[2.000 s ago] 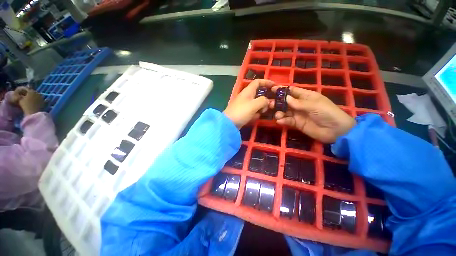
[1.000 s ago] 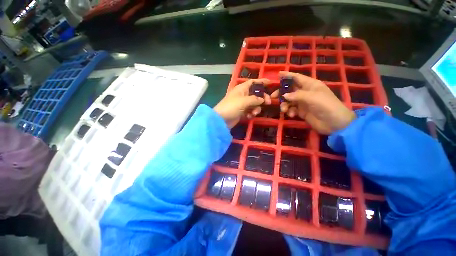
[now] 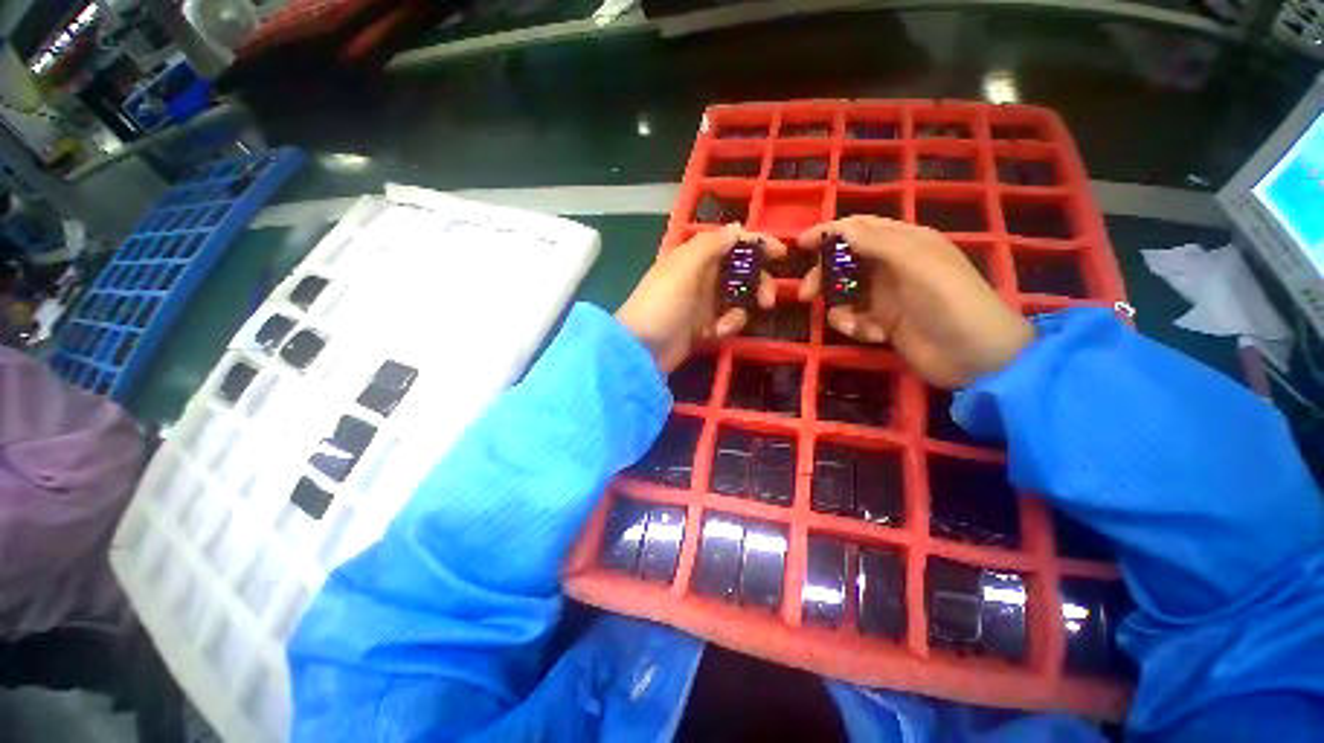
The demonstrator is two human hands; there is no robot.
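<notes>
My left hand [image 3: 685, 302] holds a small black watch body [image 3: 742, 274] upright between thumb and fingers. My right hand [image 3: 915, 295] holds a second watch body [image 3: 841, 272] the same way. Both faces point towards me and show small purple, green and reddish lit marks. The two units are a little apart, above the upper middle of the red foam tray [image 3: 755, 633]. Most visible pockets of that tray hold dark glossy units, many in pairs. One pocket just behind my hands shows a bare red floor. My forearms hide some pockets.
A white tray [image 3: 494, 232] with several black units lies at left. A blue tray [image 3: 182, 240] and a neighbour's pink sleeve [image 3: 66, 486] are further left. At right are a crumpled white tissue [image 3: 1217, 298] and an instrument with a bright screen [image 3: 1302, 182]. A dark glossy strip runs behind.
Both hands have turned the units face-on, and their faces now show lit marks. The hands were closer together two seconds ago. The neighbour's hands have left the picture at left.
</notes>
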